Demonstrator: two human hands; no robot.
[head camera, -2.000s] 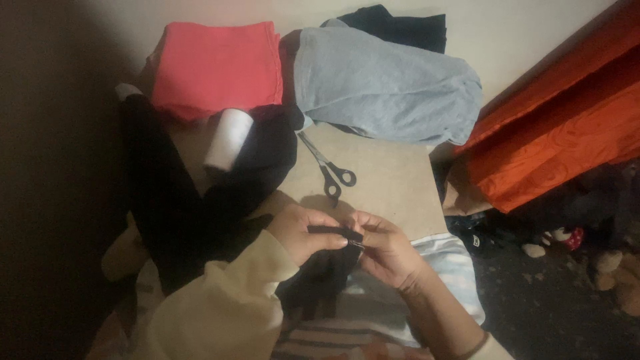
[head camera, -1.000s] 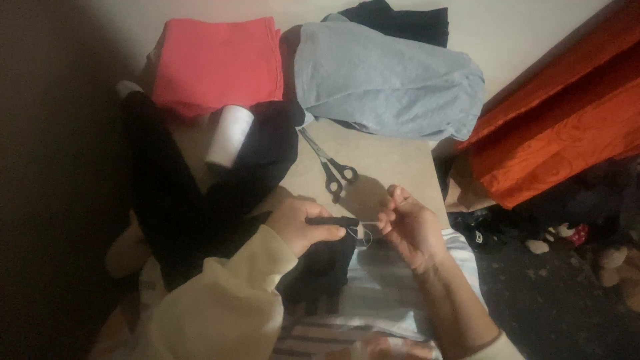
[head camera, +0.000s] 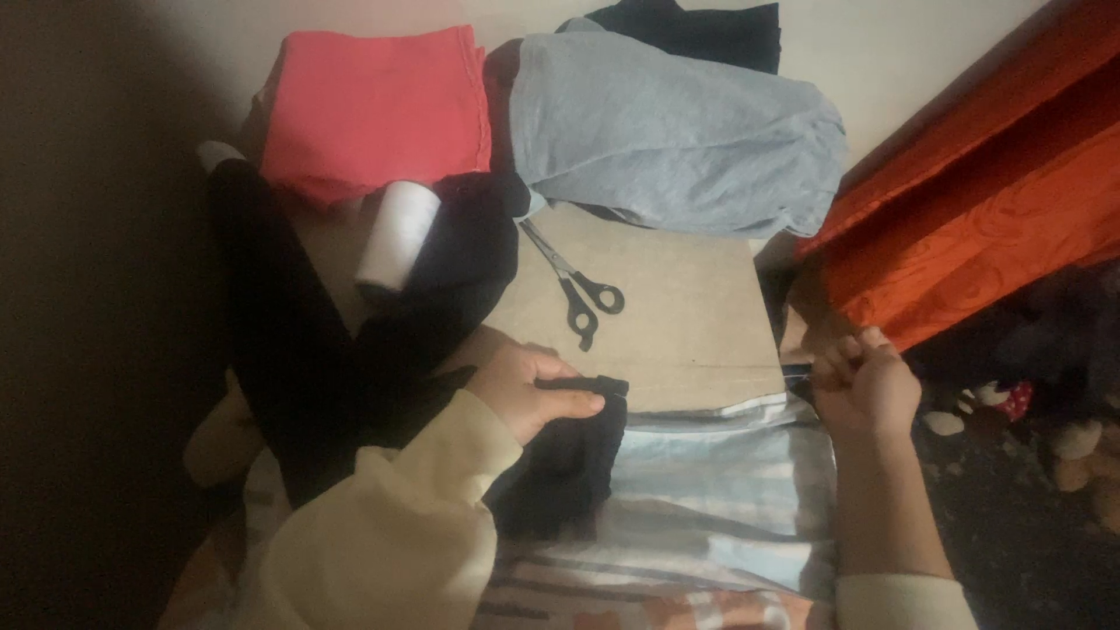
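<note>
My left hand (head camera: 529, 389) pinches the folded edge of a black cloth garment (head camera: 560, 472) between thumb and fingers. Off to the right, my right hand (head camera: 866, 381) has its fingertips closed on what looks like a sewing needle (head camera: 796, 376). A thin pale thread (head camera: 700, 380) stretches from the cloth's edge to that hand. Scissors (head camera: 573, 284) with black handles lie slightly spread on the tan board, above my left hand. A white thread spool (head camera: 399, 236) rests on black fabric at the left.
Folded red cloth (head camera: 376, 109) and a grey garment (head camera: 674, 131) lie at the back, with black cloth (head camera: 700, 33) behind. The tan board (head camera: 682, 306) spans the middle. Striped fabric (head camera: 717, 499) covers the near side. An orange curtain (head camera: 971, 210) hangs at the right, above scattered items.
My right hand has moved away to the right from the black cloth, and the thread now stretches long between the hands. My left hand keeps its hold on the cloth.
</note>
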